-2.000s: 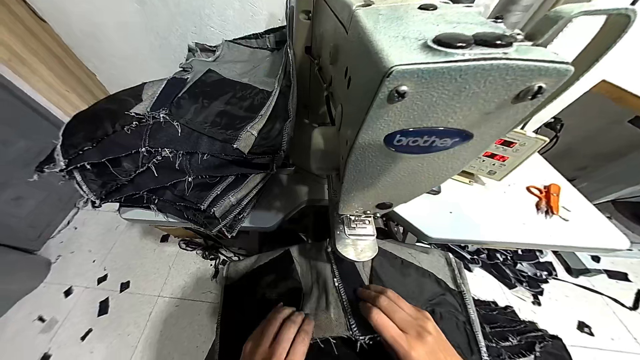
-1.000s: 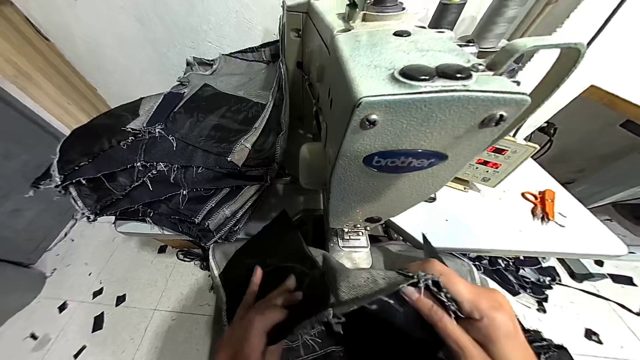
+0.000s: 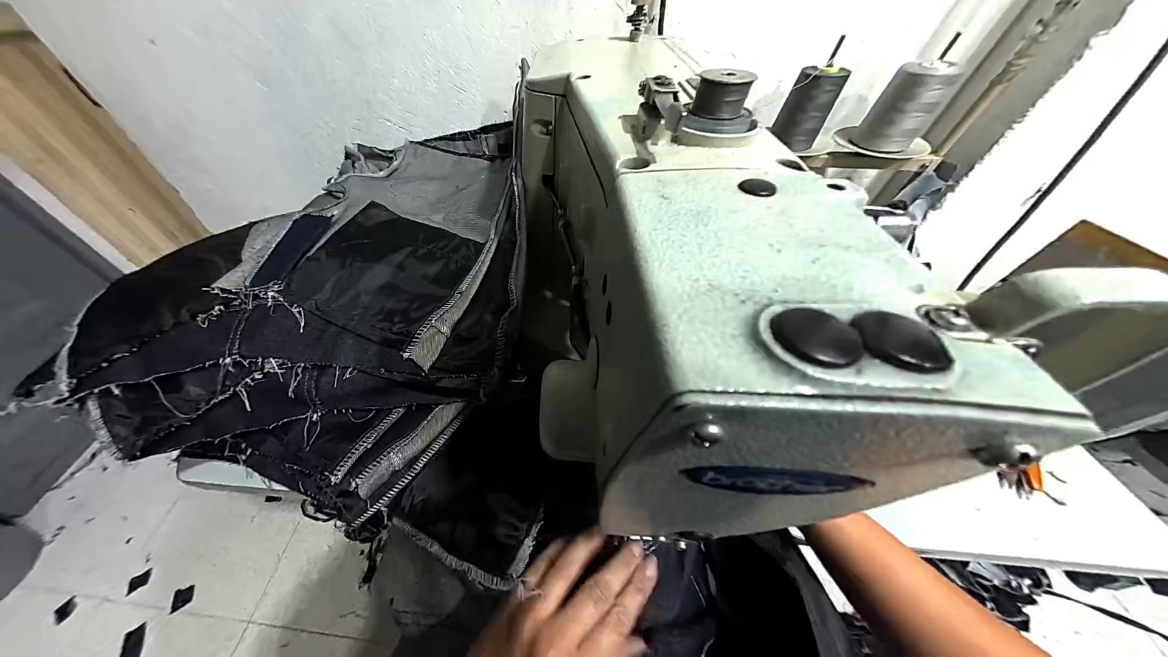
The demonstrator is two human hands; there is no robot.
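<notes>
My left hand lies on a dark denim garment piece, its fingertips just under the head of a Brother industrial sewing machine. The needle area is hidden below the machine's front cover. My right forearm comes in at the lower right and passes behind the machine head, which hides my right hand. Black pocket cloth extends left from near the fingers of my left hand. The garment's dark opening shows between my left hand and my right forearm.
A pile of dark denim pieces with frayed threads hangs left of the machine. A bobbin and thread cones stand at the back. Orange-handled snips lie on the white table. Scraps litter the tiled floor.
My right hand has gone from the cloth in front to behind the machine head. My left hand now lies close under the head. The view has moved nearer to the machine.
</notes>
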